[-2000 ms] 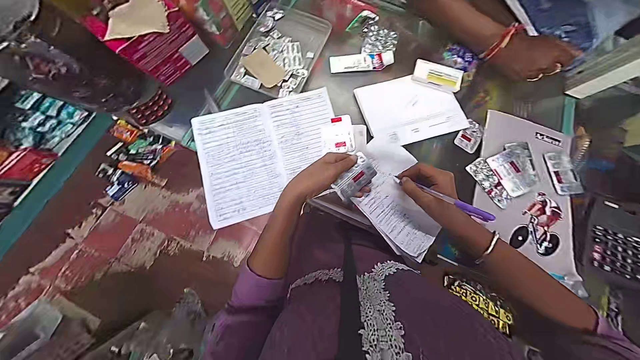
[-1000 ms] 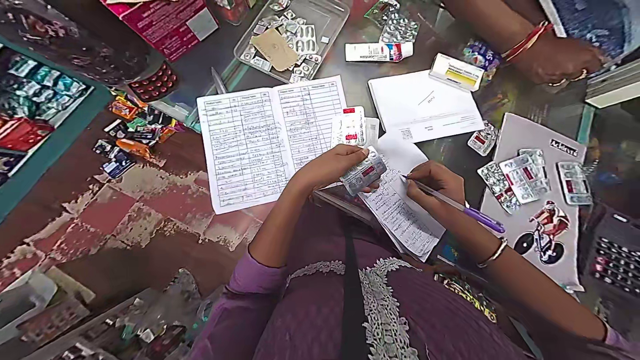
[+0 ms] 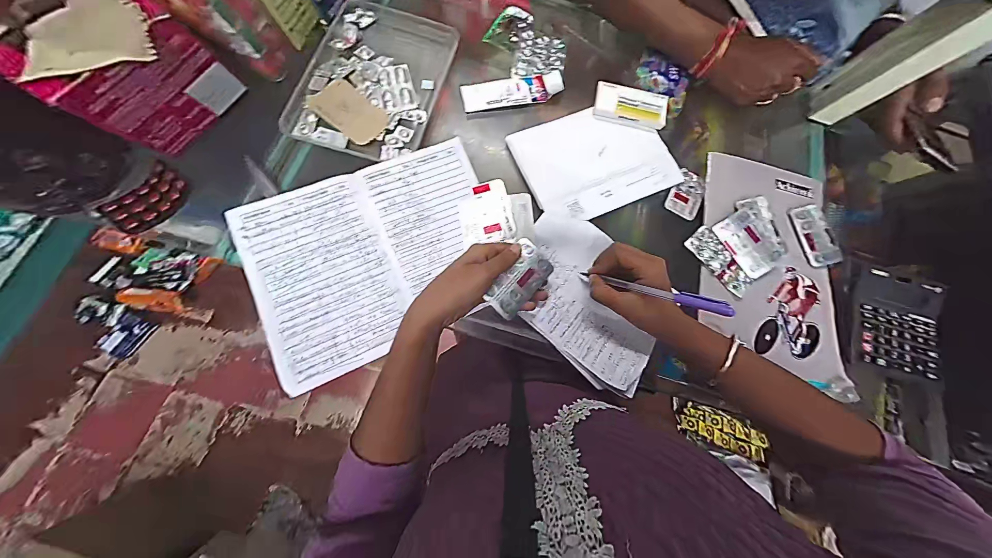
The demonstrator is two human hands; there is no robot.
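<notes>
My left hand holds a silver blister pack of tablets over the left edge of a handwritten sheet. My right hand grips a purple pen, its tip at the writing on that sheet. More blister packs lie just above my left hand, partly over an open lined notebook filled with handwriting. Beyond the sheet lies a white printed paper pad. On the right, several blister packs rest on a grey booklet with a cyclist picture.
A clear plastic tray of cut blister pieces stands on the glass counter, beside an ointment tube and a small medicine box. Another person's hand rests at the far side. A calculator lies at right, a pink box at upper left.
The blister pack in my left hand has tilted a little. My right hand keeps the pen on the sheet, and the other person's hand stays at the far side.
</notes>
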